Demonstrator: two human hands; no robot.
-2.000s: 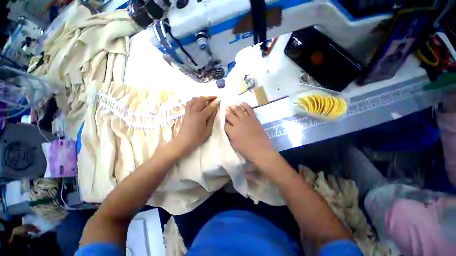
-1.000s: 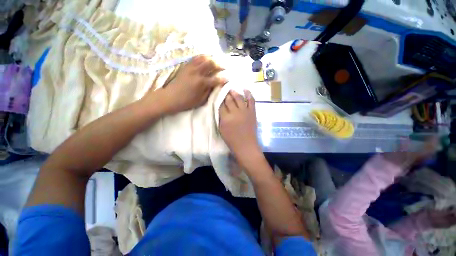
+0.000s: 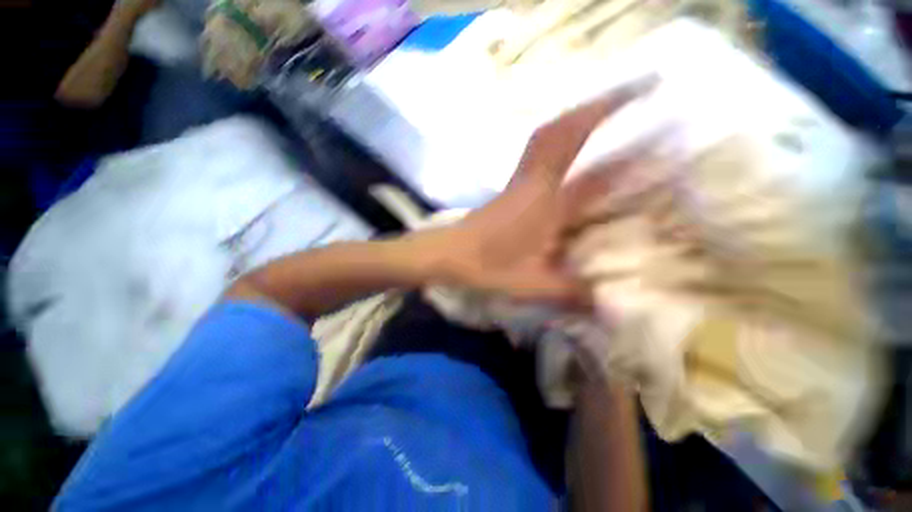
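Note:
The view is strongly blurred. The cream cloth (image 3: 740, 290) lies bunched at the right of the view, its folds hanging towards the lower right. My left hand (image 3: 520, 225) is at the cloth's left side, with one digit stretched up and away from the others. The other fingers blur into the cloth, so its grip is unclear. My right forearm rises from the bottom edge to the underside of the cloth. The cloth and blur hide my right hand and what it holds. The needle and machine head are not in view.
A white table surface (image 3: 430, 140) shows behind my left hand. A large whitish cloth-like shape (image 3: 170, 260) is at the left. A tied beige bundle (image 3: 255, 40) and a purple item (image 3: 368, 25) are at the top. Another person's arm (image 3: 95, 65) is at upper left.
The view has swung left, away from the needle. The cream cloth is now bunched at the right instead of spread at the left. My left hand has left the needle area and its fingers have spread.

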